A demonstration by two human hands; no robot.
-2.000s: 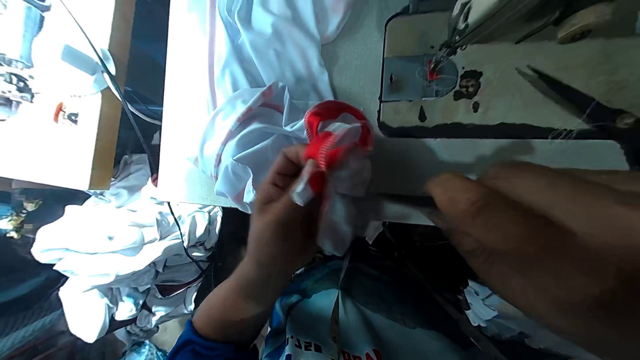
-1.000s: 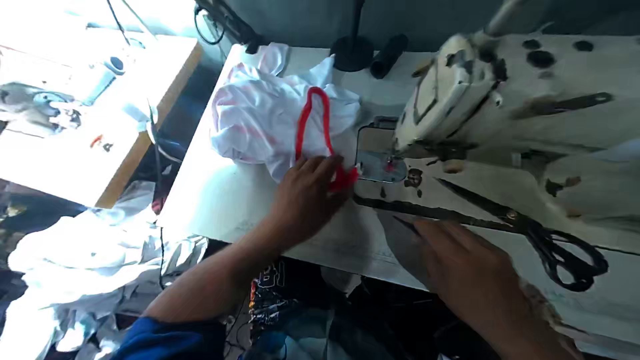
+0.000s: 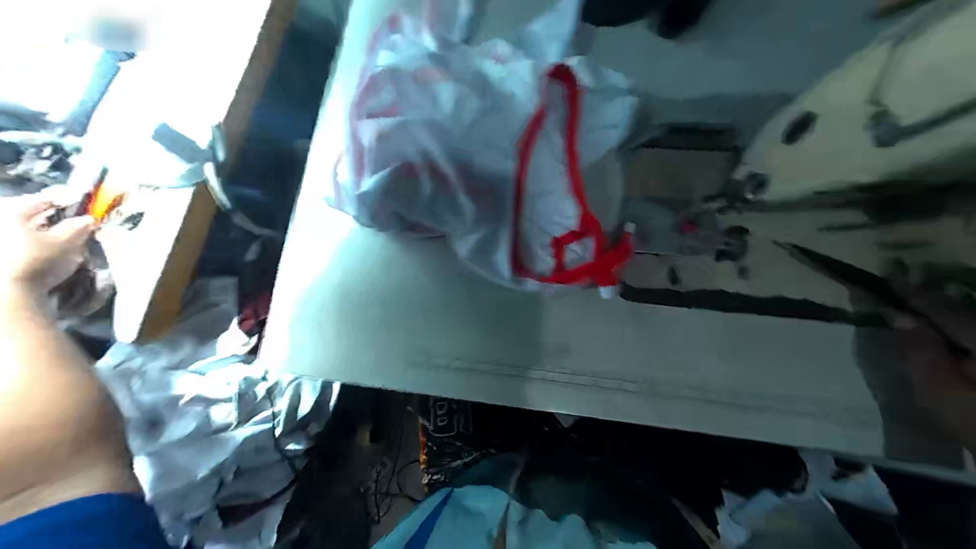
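Note:
A white garment (image 3: 450, 137) with red trim (image 3: 576, 191) lies bunched on the sewing table, left of the sewing machine's needle area. My left hand (image 3: 53, 236) is at the far left over the neighbouring table, its fingertips at a small orange object (image 3: 103, 202); whether it grips this is unclear. Dark and blurred, my right hand (image 3: 934, 366) is at the right edge, over the handle end of black scissors (image 3: 839, 278). Its fingers are mostly hidden in shadow, so its hold cannot be told.
The sewing machine head (image 3: 862, 114) overhangs the right side. A second table's wooden edge (image 3: 213, 191) stands at left, across a dark gap from the sewing table (image 3: 457, 328). White cloth (image 3: 206, 427) is heaped below, at the lower left.
My left hand has let go of the red-trimmed cloth and moved left to the orange object. My right hand has moved right, to the scissors' handles. The view has shifted.

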